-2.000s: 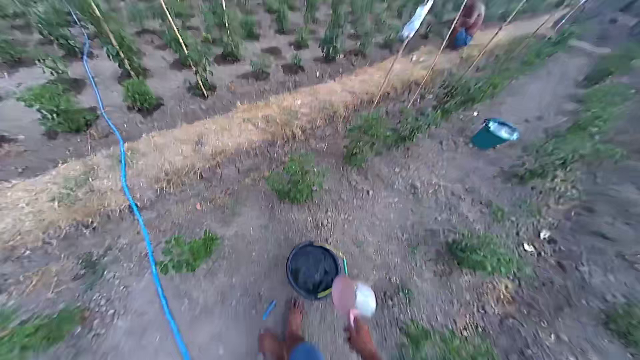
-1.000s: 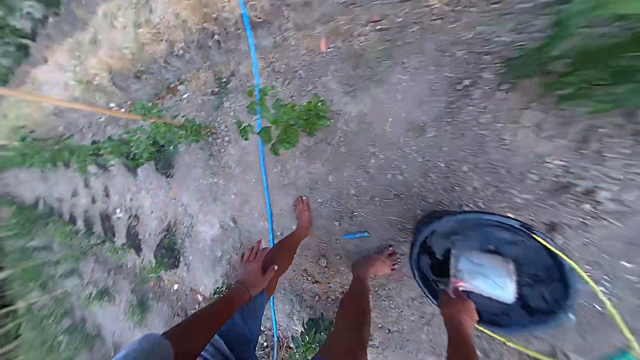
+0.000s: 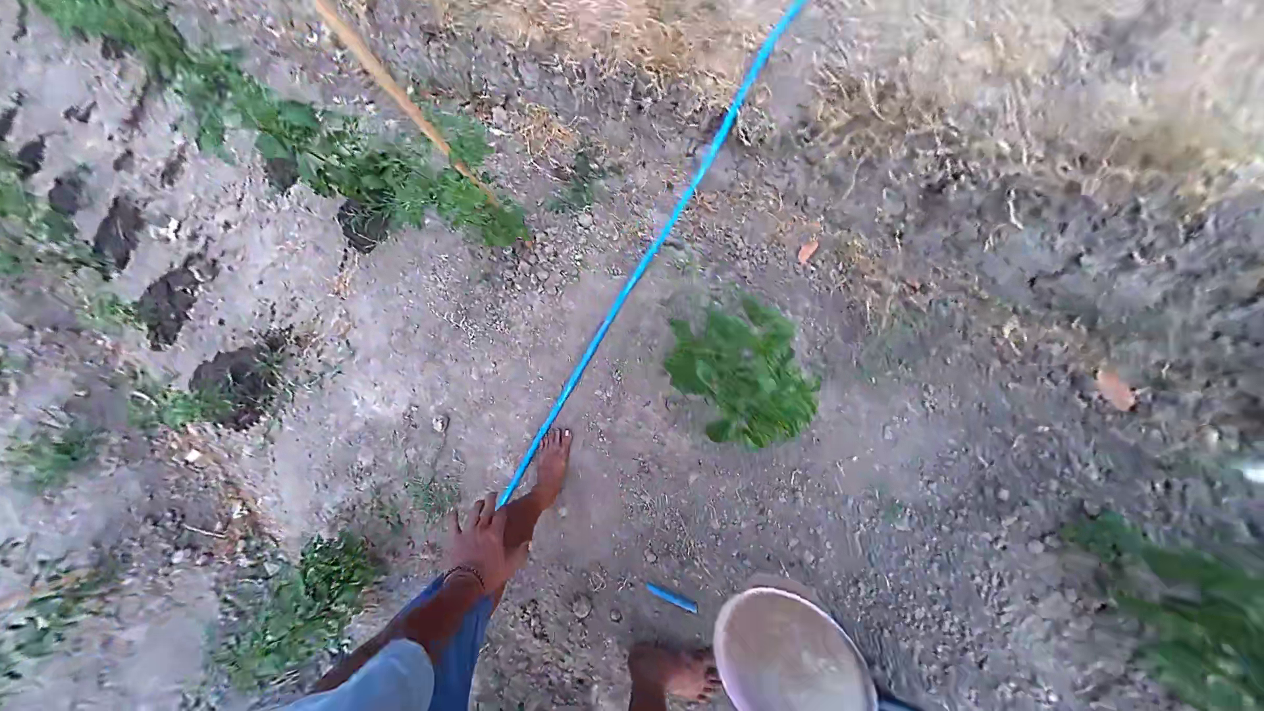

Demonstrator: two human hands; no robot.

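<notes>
My left hand (image 3: 484, 543) rests over my lower leg, its fingers spread and holding nothing. Past it runs a blue hose (image 3: 637, 276), close beside my bare foot. A pale round scoop or mug (image 3: 790, 652) is at the bottom edge, just right of my other foot, and seems full of cloudy liquid. The hand on its handle is out of view. A short blue piece of pipe (image 3: 671, 597) lies on the soil between my feet. One leafy green plant (image 3: 746, 375) grows ahead, right of the hose.
A wooden stake (image 3: 385, 84) slants among a row of green plants (image 3: 375, 178) at the upper left. Dark holes or damp patches (image 3: 237, 380) mark the soil there. Dry straw (image 3: 889, 118) covers ground at the top right. More leaves (image 3: 1175, 602) show at the right edge.
The view has swung left, and the black tub seen earlier is out of frame. The pale scoop, over the tub a second ago, is now beside my foot.
</notes>
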